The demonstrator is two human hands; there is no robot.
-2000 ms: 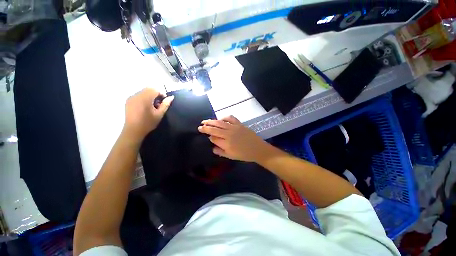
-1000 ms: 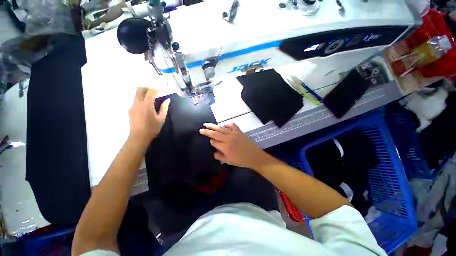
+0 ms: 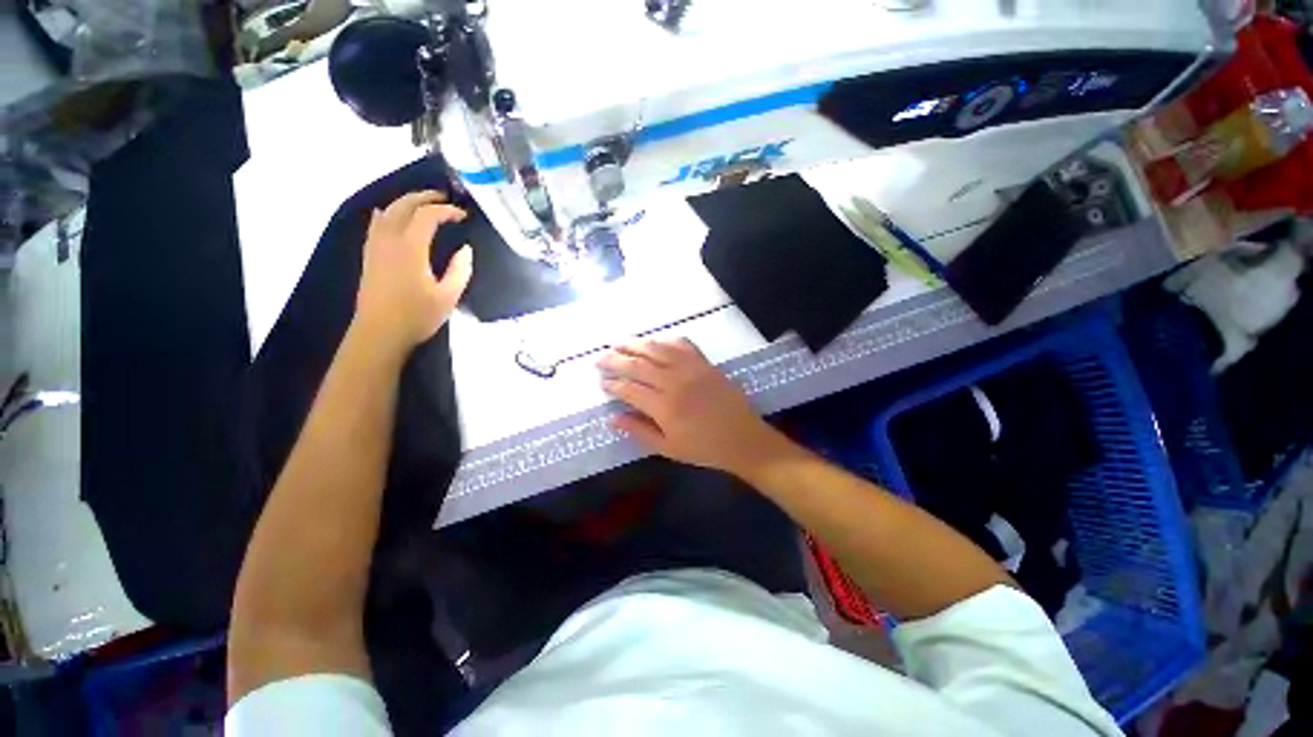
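Note:
The black garment panel (image 3: pixel 324 310) lies under and left of my left hand, reaches the lit presser foot (image 3: pixel 583 271) and hangs over the table's front edge. My left hand (image 3: pixel 411 267) rests on the panel left of the needle, palm down, thumb and fingers apart. My right hand (image 3: pixel 677 403) lies flat on the table near the front edge, right of the slide cover outline (image 3: pixel 540 363), holding nothing. Small black cut pieces (image 3: pixel 795 259) lie stacked right of the needle.
Yellow-green snips (image 3: pixel 893 242), a blue pen (image 3: pixel 910 248) and a dark rectangle (image 3: pixel 1015 252) lie right of the stack. Long black panels (image 3: pixel 159 360) lie on the far left. A blue basket (image 3: pixel 1152 547) with black pieces stands lower right. A red tray (image 3: pixel 1282 173) is upper right.
The panel has swung left, away from the front of the needle, uncovering the table and ruler strip there. My left hand has moved slightly up with it. My right hand now rests on bare table.

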